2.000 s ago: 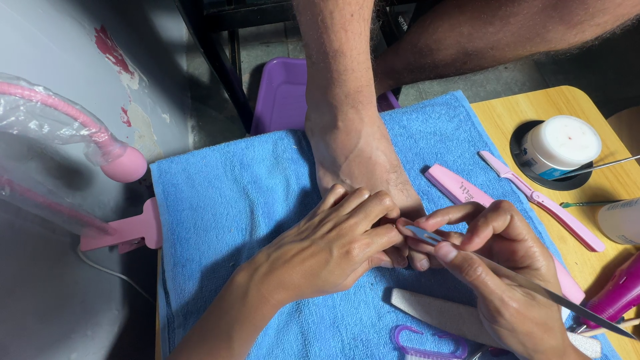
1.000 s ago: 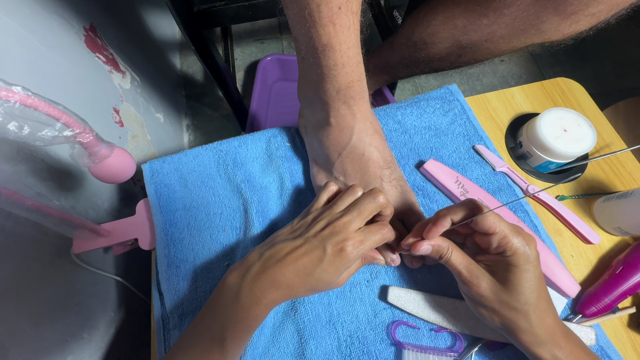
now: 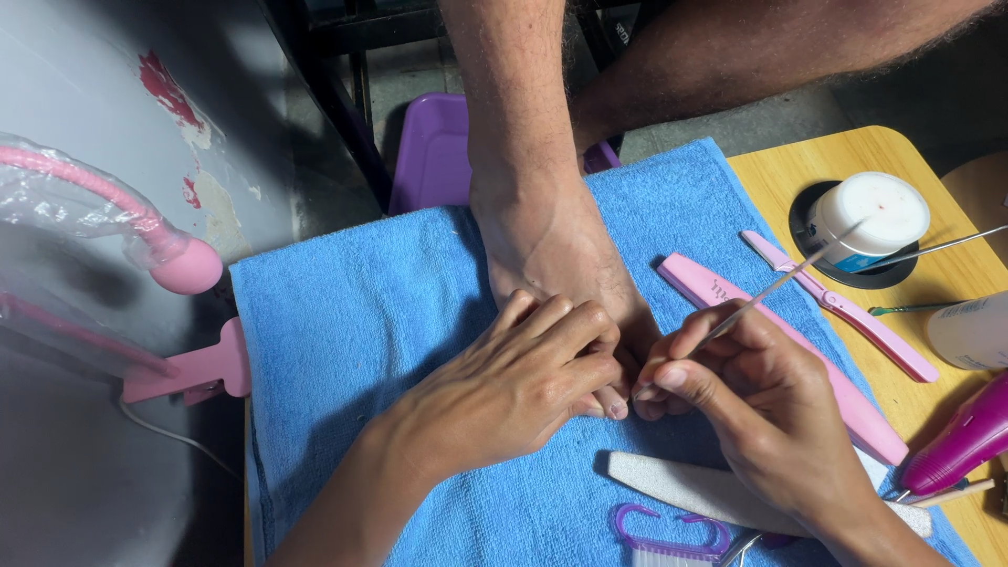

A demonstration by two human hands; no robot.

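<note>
A person's bare foot (image 3: 551,236) rests on a blue terry towel (image 3: 339,299). Over its toes lies my left hand (image 3: 520,378), fingers bent and gripping the toes. My right hand (image 3: 748,394) pinches a thin metal nail tool (image 3: 772,291) between thumb and fingers, its shaft slanting up to the right and its lower tip at the toes, mostly hidden by my fingers. Just right of that hand lie a pink nail file (image 3: 835,386) and a pink folding razor (image 3: 843,303). Below it are a pale grey nail file (image 3: 693,488) and a purple-handled nail brush (image 3: 669,535).
On the wooden table (image 3: 874,157) stand a white lidded jar (image 3: 874,216) and a translucent bottle (image 3: 972,331). A magenta handheld tool (image 3: 957,437) lies at the right edge. A pink clamp (image 3: 189,370) grips the left side, below a pink gooseneck lamp (image 3: 185,264). A purple basin (image 3: 433,157) is behind.
The tool in my right hand pointed down to the right two seconds ago; its shaft now slants up to the right. My left hand has stayed on the toes.
</note>
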